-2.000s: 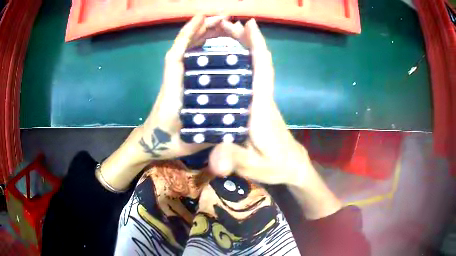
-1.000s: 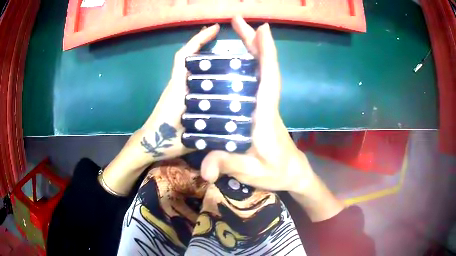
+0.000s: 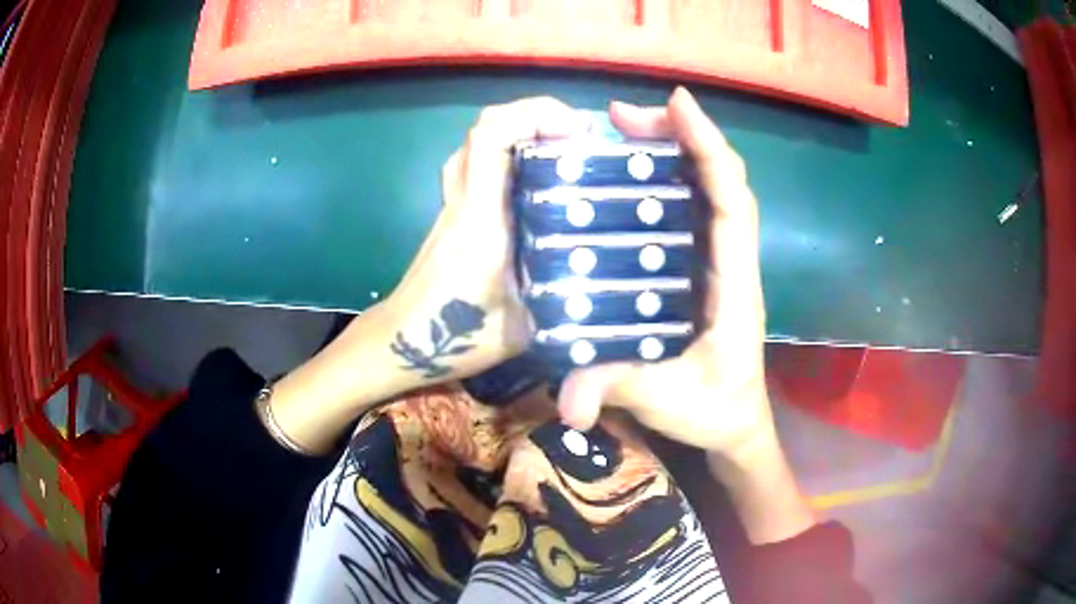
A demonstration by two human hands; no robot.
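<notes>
A stack of black phones point(image 3: 611, 262) is held between both hands above the lap, near the bench's front edge. Its short ends face me and show rows of paired pale round spots, parted by shiny lines. My left hand point(image 3: 481, 224) grips the stack's left side, its fingers curled around the far end. My right hand point(image 3: 720, 283) grips the right side, its thumb under the lowest phone and its fingertips at the top. The phones' large faces are hidden.
A red tray point(image 3: 543, 35) with pockets lies at the back of the green bench point(image 3: 295, 212); a white slip point(image 3: 845, 10) lies in it. Red tray piles stand at the left point(image 3: 41, 201) and right point(image 3: 1060, 177) edges. A red stool point(image 3: 89, 437) is at lower left.
The stack and both hands now appear further right in the view. The red tray also appears shifted right and tilted, as the view turned. Both hands keep their hold.
</notes>
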